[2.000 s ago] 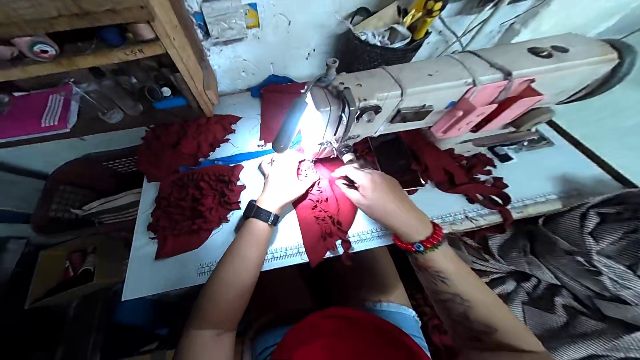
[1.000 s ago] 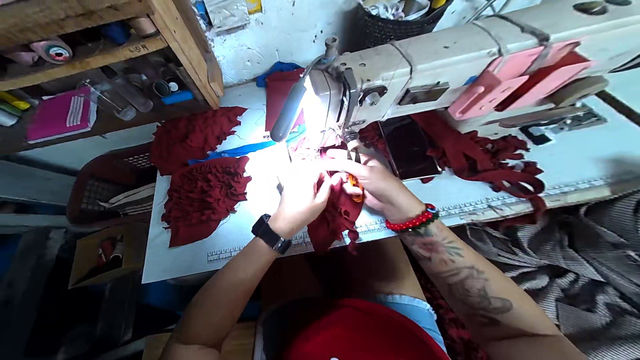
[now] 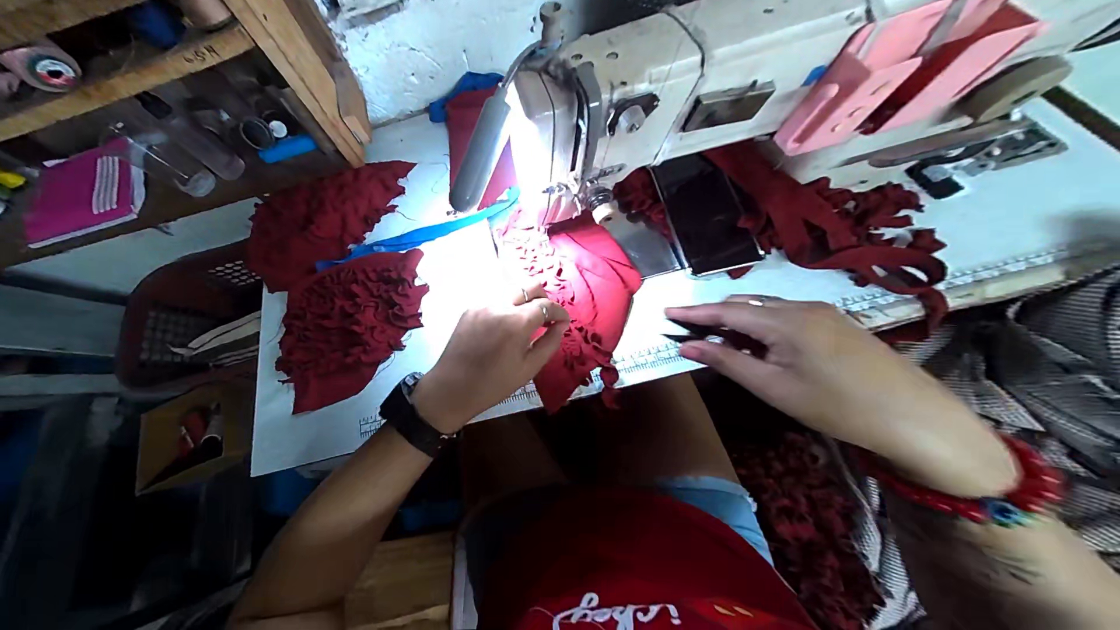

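Note:
A red ruffled fabric piece (image 3: 595, 289) lies beneath the lit needle area of a white sewing machine (image 3: 560, 131). My left hand (image 3: 503, 346) touches its left edge, with thumb and fingertips close together; whether they pinch the cloth is unclear. Off to the right of the piece, my right hand (image 3: 779, 354) holds small dark thread snips (image 3: 713, 337) over the table's front edge. Two more ruffled red pieces (image 3: 350, 324) rest at the left, beside a blue strip (image 3: 429, 234). A dark phone-like object (image 3: 707, 214) lies right of the needle.
Red fabric strips (image 3: 814, 219) lie under the machine arm, which bears a pink holder (image 3: 910, 70). A wooden shelf (image 3: 131, 79) with thread spools stands at upper left, a plastic basket (image 3: 144, 324) below it. A measuring tape (image 3: 656, 357) runs along the table's front edge. Striped cloth hangs at right.
My right hand has moved away from the fabric to the right and now shows dark snips. The left hand has stayed near the fabric's left side. The view has moved closer.

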